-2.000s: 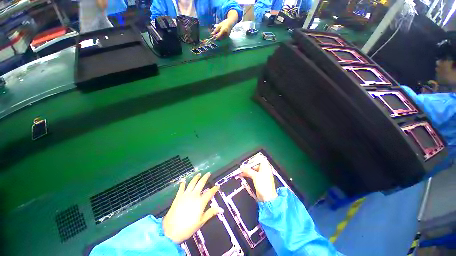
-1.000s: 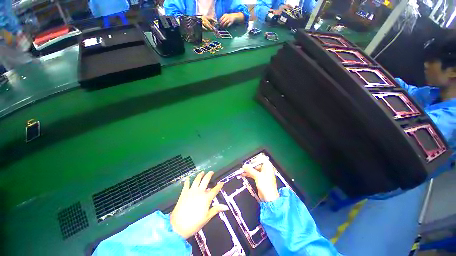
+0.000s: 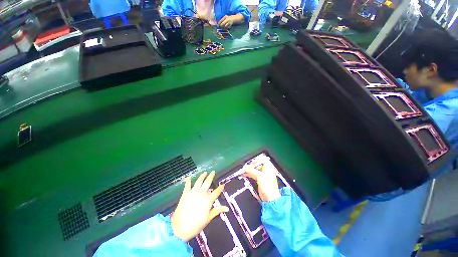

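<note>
A black foam tray [image 3: 273, 159] lies nearest me and holds pink-red phone middle frames [image 3: 238, 219] in slots. My left hand [image 3: 197, 208] lies palm down over the tray, fingers spread, left of the frame under my right hand. My right hand [image 3: 263, 179] is over the upper part of that frame, its thumb and fingertips pinched together at the frame. A thin tool in the pinch cannot be made out clearly. The long black pad sheet [image 3: 145, 188] and the smaller pad sheet [image 3: 74, 221] lie flat on the green bench beyond and left of the tray.
Stacked foam trays [image 3: 341, 120] stand tall at the right, with frames on top. An empty black bin [image 3: 120, 62] is at the far left. A small display module [image 3: 24, 135] lies on the far green strip. Workers in blue smocks sit opposite, and a person [image 3: 437, 75] is at the right.
Both hands stay nearly in place; my left hand is slightly further right than two seconds ago. The small display module has moved left. The person at the right shows more in view.
</note>
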